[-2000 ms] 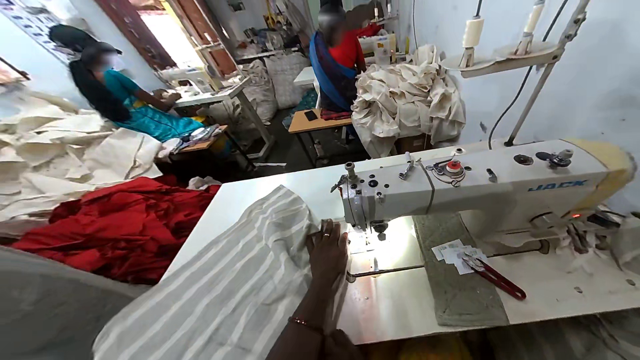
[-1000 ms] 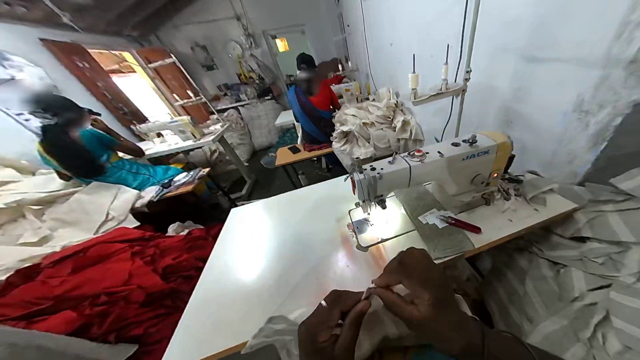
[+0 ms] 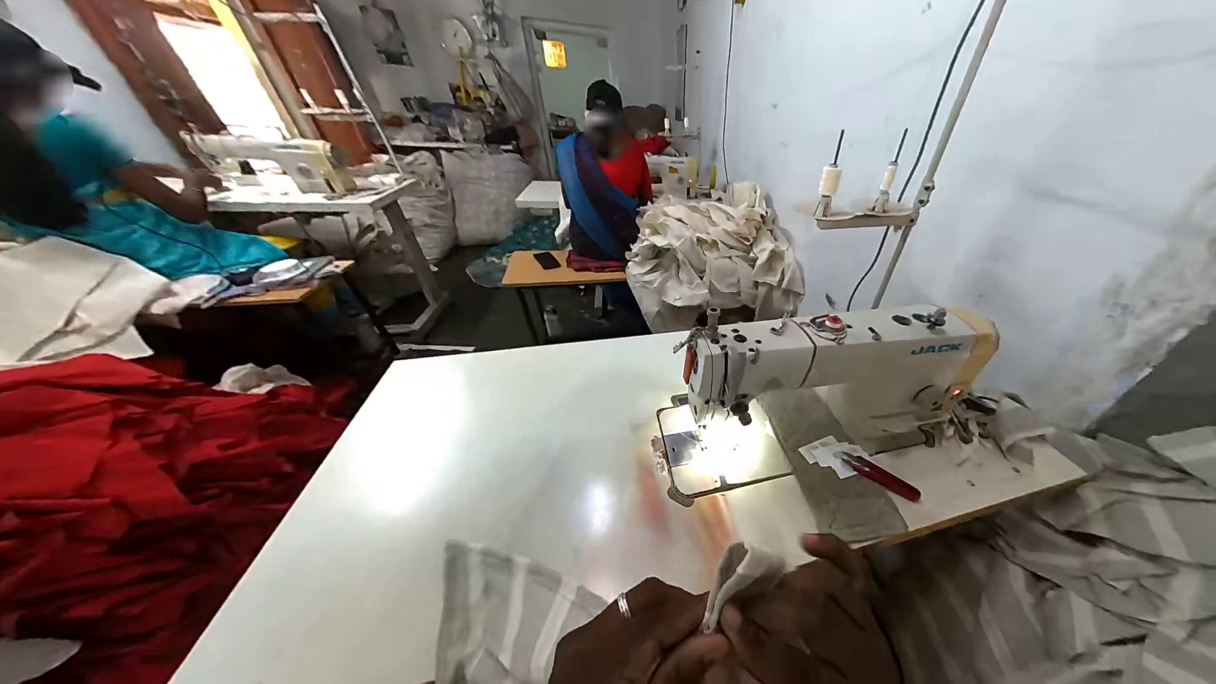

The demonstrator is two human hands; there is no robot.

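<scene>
Both my hands meet at the bottom centre, pinching a folded edge of pale fabric. My left hand [image 3: 632,632], with a silver ring, grips the cloth from the left. My right hand [image 3: 807,617] holds it from the right, its thumb and fingers close to the left hand's. Striped grey-and-white fabric [image 3: 513,603] spreads from under the left hand over the white sewing table [image 3: 456,456]. Beyond the hands stands a Jack sewing machine [image 3: 845,356], its lamp lighting the needle area; no cloth shows under the needle.
Red-handled snips [image 3: 883,477] and small white labels [image 3: 828,454] lie on a grey cloth [image 3: 826,475] beside the machine. Red fabric [image 3: 142,503] is heaped left, striped fabric [image 3: 1064,570] right. A thread stand [image 3: 864,220] rises behind. Two people sit at other machines, near a cream fabric pile [image 3: 712,247].
Two seconds ago a hand lay on striped fabric beside the needle; that fabric has since left the machine area. Both hands came together at the table's near edge and remain there, pinching cloth.
</scene>
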